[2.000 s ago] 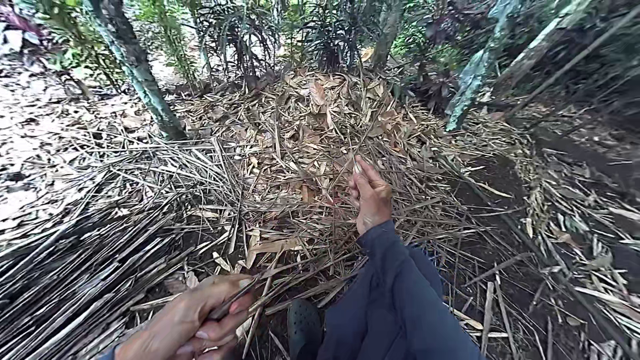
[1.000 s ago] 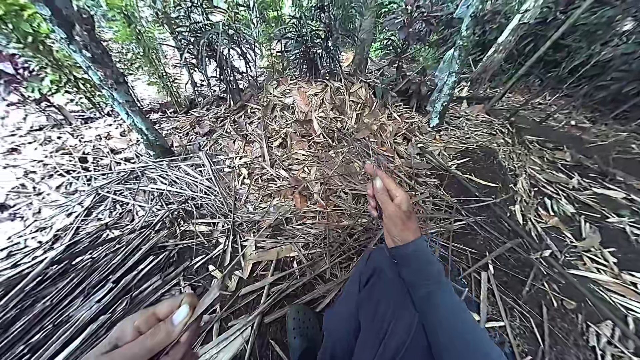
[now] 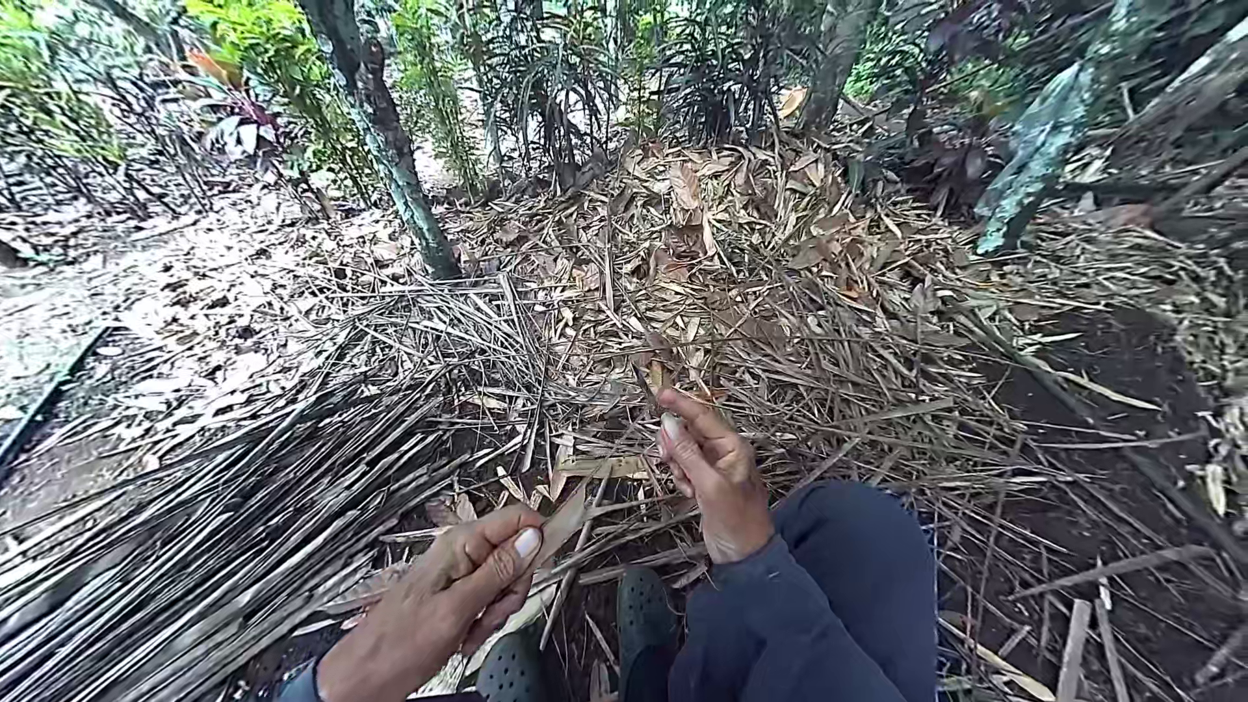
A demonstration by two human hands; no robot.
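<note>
Between the thumb and bent fingers of my left hand [image 3: 453, 595] is the end of a dry, flat leaf strip [image 3: 565, 522], which points up and to the right. My right hand [image 3: 717, 473] is raised a little above and to the right of it, thumb against forefinger, with a thin dark piece [image 3: 643, 382] rising from the fingertips; whether it is a blade or a leaf stalk I cannot tell. Below both hands lie dry stalks and leaf pieces. A long bundle of dry stalks [image 3: 224, 517] spreads over the ground beside my left hand.
A mound of dry leaves [image 3: 682, 224] rises ahead, between a lichen-covered trunk [image 3: 390, 156] and another leaning trunk [image 3: 1038, 146]. My clogs [image 3: 643, 609] and bent knee [image 3: 868, 546] are below. Dark soil [image 3: 1121, 361] shows at the right, and a dark pipe or stick [image 3: 54, 395] at the far left.
My right hand has come down and closer to my left hand. The left hand has moved inward, still with a leaf strip in its fingers. The view has shifted somewhat to the left.
</note>
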